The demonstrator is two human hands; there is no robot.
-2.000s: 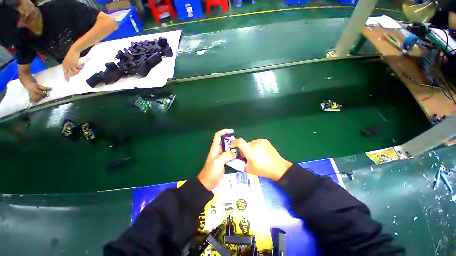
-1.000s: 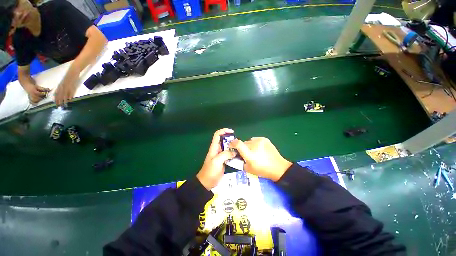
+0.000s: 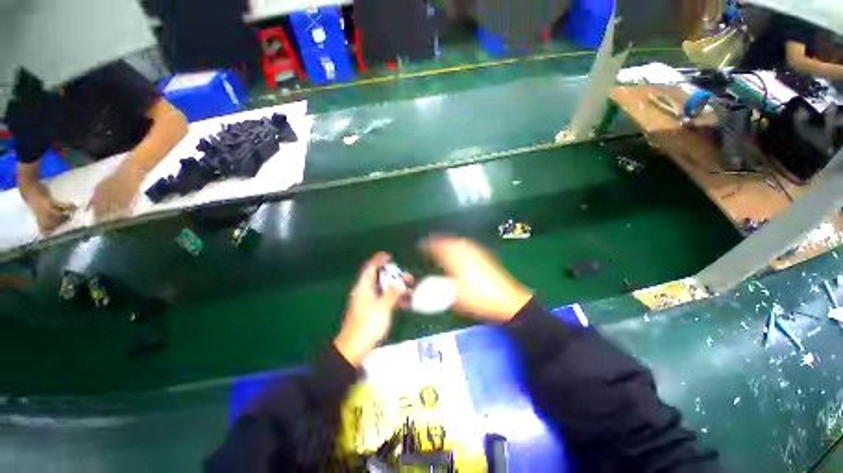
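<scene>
My left hand [image 3: 366, 314] is raised above the mat's far edge and holds a small unit [image 3: 392, 276] with a dark case and pale parts inside. My right hand [image 3: 476, 277] is just to its right, blurred, and holds a white rounded piece [image 3: 433, 294] close to the unit. The blue, yellow and white printed mat [image 3: 499, 360] lies below. A pile of black housings [image 3: 421, 459] sits at the mat's near edge, partly cut off by the picture's rim.
The green belt [image 3: 370, 231] carries loose boards [image 3: 515, 229], a green board [image 3: 189, 241] and a dark piece [image 3: 585, 268]. Across it, a coworker [image 3: 111, 139] works beside a heap of black housings [image 3: 226, 155]. A wooden-topped station [image 3: 675, 139] and slanted post [image 3: 772, 245] stand right.
The view has shifted and tilted up. My right hand has drawn apart from my left, and the white piece shows more. The boards on the belt have moved left.
</scene>
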